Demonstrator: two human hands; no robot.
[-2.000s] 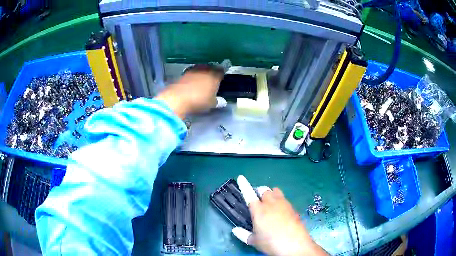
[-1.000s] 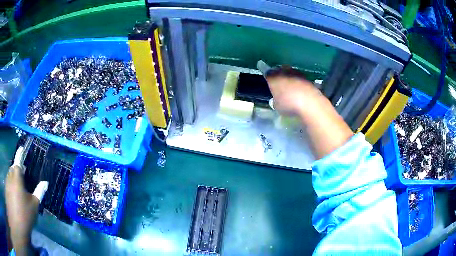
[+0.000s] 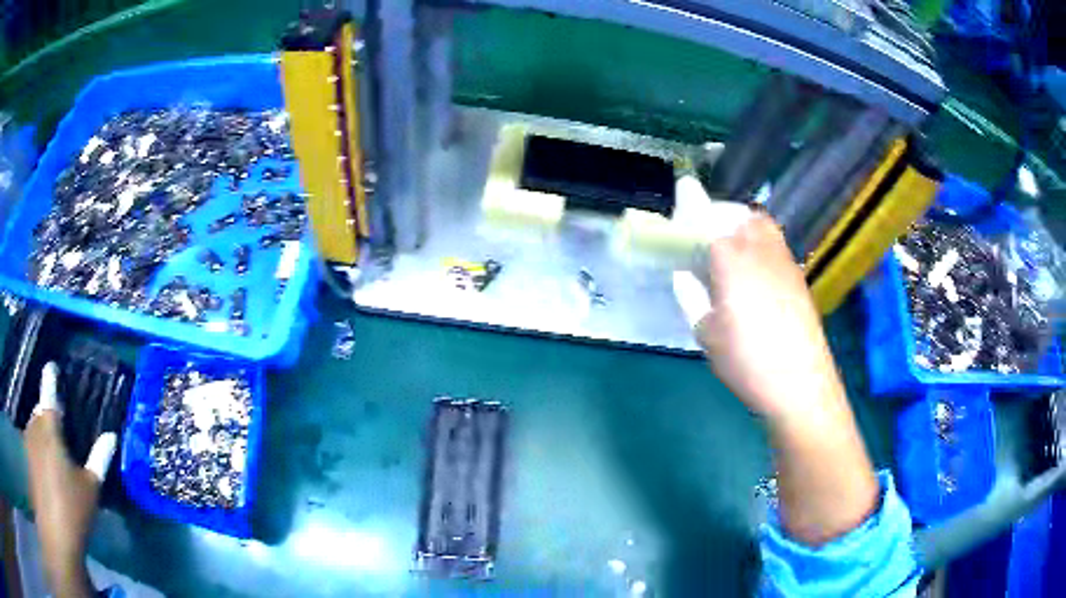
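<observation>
A black plastic housing [image 3: 599,175] lies in the recess of the cream-yellow fixture [image 3: 528,207] on the press base. My right hand [image 3: 758,310], slightly blurred, is at the fixture's right end with white-covered fingertips apart; nothing shows between them. One fingertip is close to the housing's right end; contact is unclear. Another black housing [image 3: 462,485] lies lengthwise on the green bench. My left hand [image 3: 64,467] is at the far left, its covered fingers spread over the black housing stack [image 3: 88,380]; I cannot tell whether it grips one.
Yellow light curtains [image 3: 322,152] flank the press. Large blue parts bins stand left [image 3: 275,333] and right [image 3: 976,380], with small blue bins [image 3: 193,514] in front. Small metal parts [image 3: 473,275] lie loose on the press base [image 3: 538,306]; others lie on the bench.
My right hand has drawn back rightward from above the housing, uncovering more of it in the fixture. My left hand has moved over the stack at left. The camera view has shifted.
</observation>
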